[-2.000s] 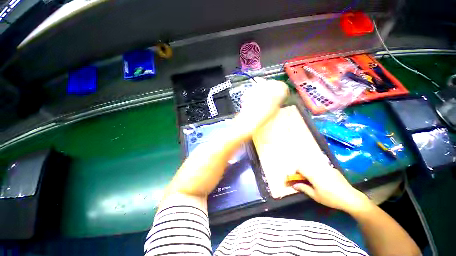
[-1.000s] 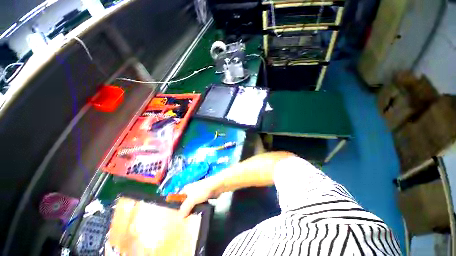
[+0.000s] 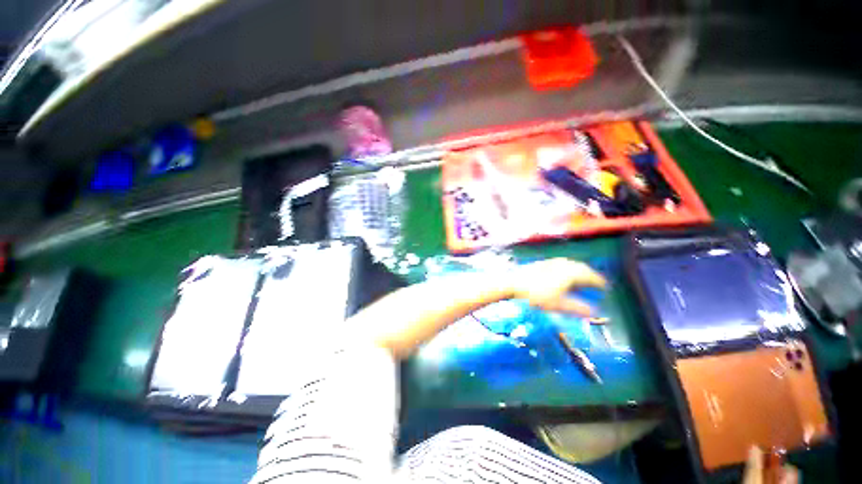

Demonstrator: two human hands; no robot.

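A black two-pocket tray at the right holds a dark blue panel [image 3: 711,297] and an orange panel [image 3: 747,405] with a camera cluster, both under shiny film. My left hand [image 3: 562,288] is over the crumpled blue sheet [image 3: 501,350], blurred, fingers apart, with nothing seen in it. My right hand [image 3: 770,469] is at the near edge of the orange panel; it is mostly cut off by the bottom edge, so its grip is unclear. Another tray at the left holds two white, film-covered panels [image 3: 296,317].
An orange-red tray [image 3: 695,200] holds bagged parts and black tools. A yellow-handled tool [image 3: 578,357] lies on the blue sheet. Behind are a parts tray [image 3: 260,197] with a white strip, a clear bag of parts [image 3: 369,213] and a pink fan [image 3: 365,130]. A cable runs at the back right.
The view has swung. The orange panel, earlier beside a bluish one in the middle, now lies in the right tray. White panels now show in the middle. My left hand has moved over the blue sheet.
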